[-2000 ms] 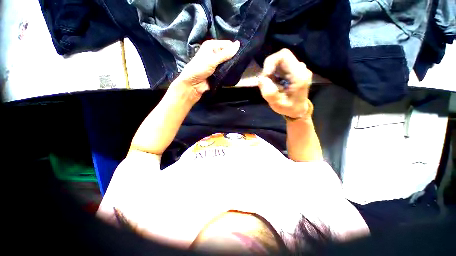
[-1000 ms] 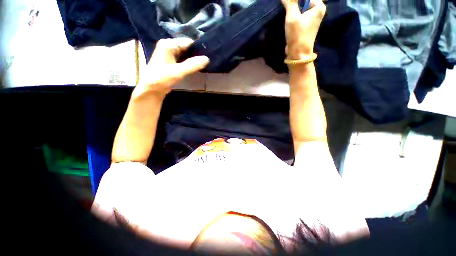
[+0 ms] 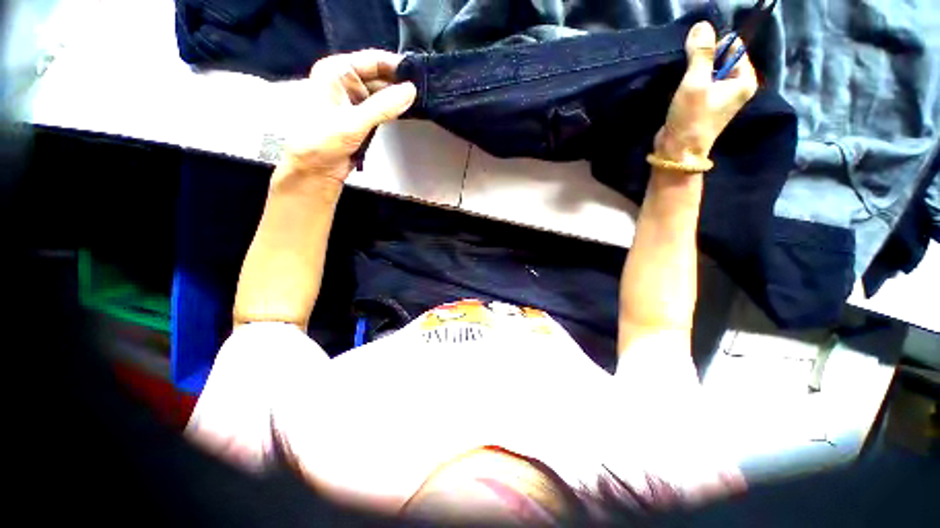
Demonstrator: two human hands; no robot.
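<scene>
A dark navy denim garment (image 3: 536, 88) lies over the near part of the table, with a stitched edge stretched between my hands. My left hand (image 3: 356, 108) pinches the left end of this edge between thumb and fingers. My right hand (image 3: 711, 88) holds thread snips (image 3: 728, 54) with a blue handle and dark blades pointing up and right. Its thumb and fingers are also at the right end of the stretched edge; whether they grip the cloth is hard to tell. Loose thread ends cannot be made out.
The white table (image 3: 515, 186) has its front edge below the cloth. Grey-blue denim (image 3: 855, 113) lies at the right and behind, dark cloth (image 3: 247, 36) at the back left. A blue bin (image 3: 196, 278) and a green one (image 3: 113, 289) stand left below the table, a pale carton (image 3: 794, 371) right.
My hands have moved apart. My right hand has gone up and right with the snips, and the dark edge is now stretched nearly level. The view has shifted and tilted.
</scene>
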